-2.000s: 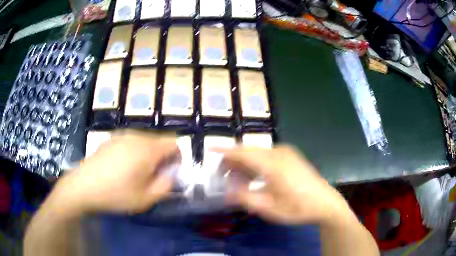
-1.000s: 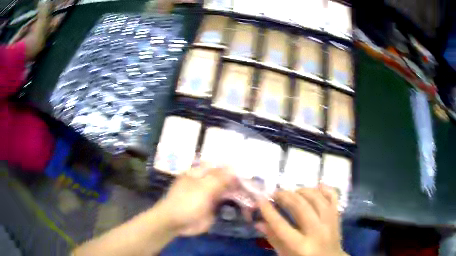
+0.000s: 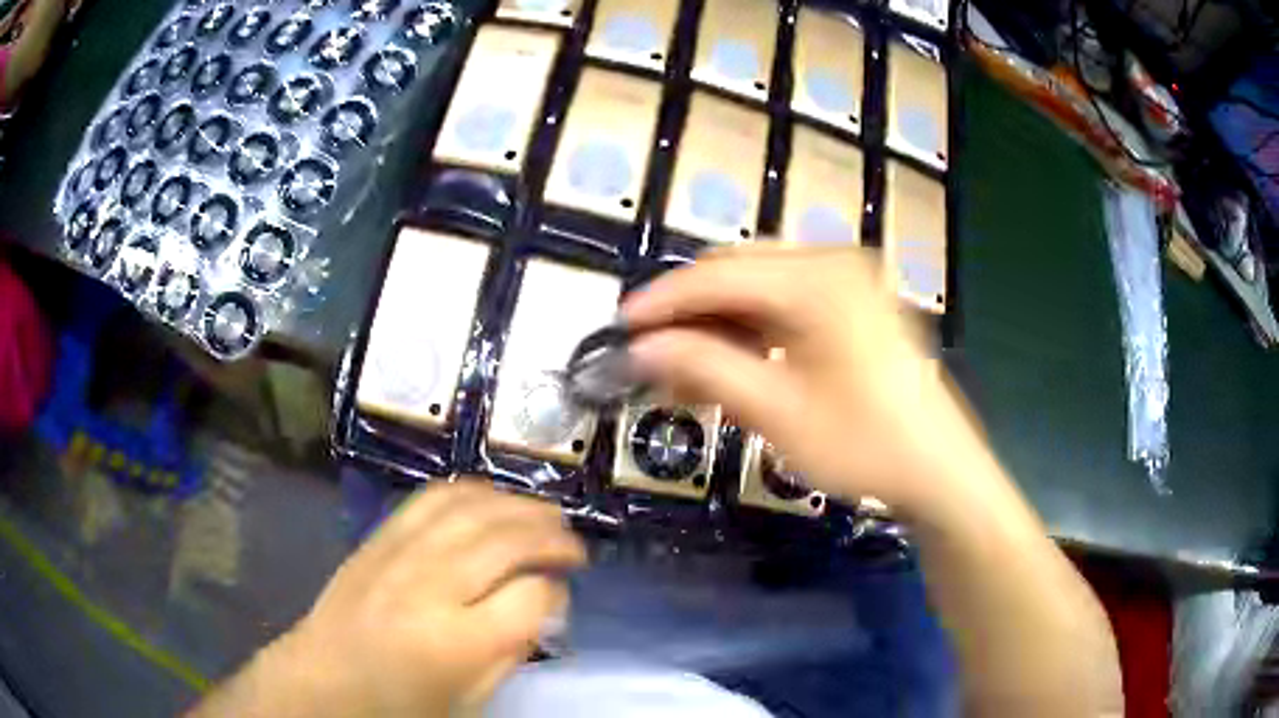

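My right hand (image 3: 786,351) pinches a black-and-silver ring (image 3: 605,368) between thumb and fingers, just beside the pale round area of a gold housing (image 3: 557,330) in the tray's front row. A dark ring (image 3: 668,443) sits on the housing to its right, and another (image 3: 786,477) shows on the one after, partly under my hand. The front-left housing (image 3: 421,323) has a bare pale circle. My left hand (image 3: 449,589) is at the tray's near edge with curled fingers; whether it holds anything is unclear.
The black tray (image 3: 477,197) holds more gold housings with bare circles behind. A clear sheet of rings (image 3: 211,154) lies to the left. A crinkled clear strip (image 3: 1139,330) lies right on the green bench (image 3: 1038,281). Cables are at the back right, a red stool (image 3: 1143,631) lower right.
My hands have moved apart; the right now holds a ring over the front row. Rings show on front housings where none were visible before. The view has shifted.
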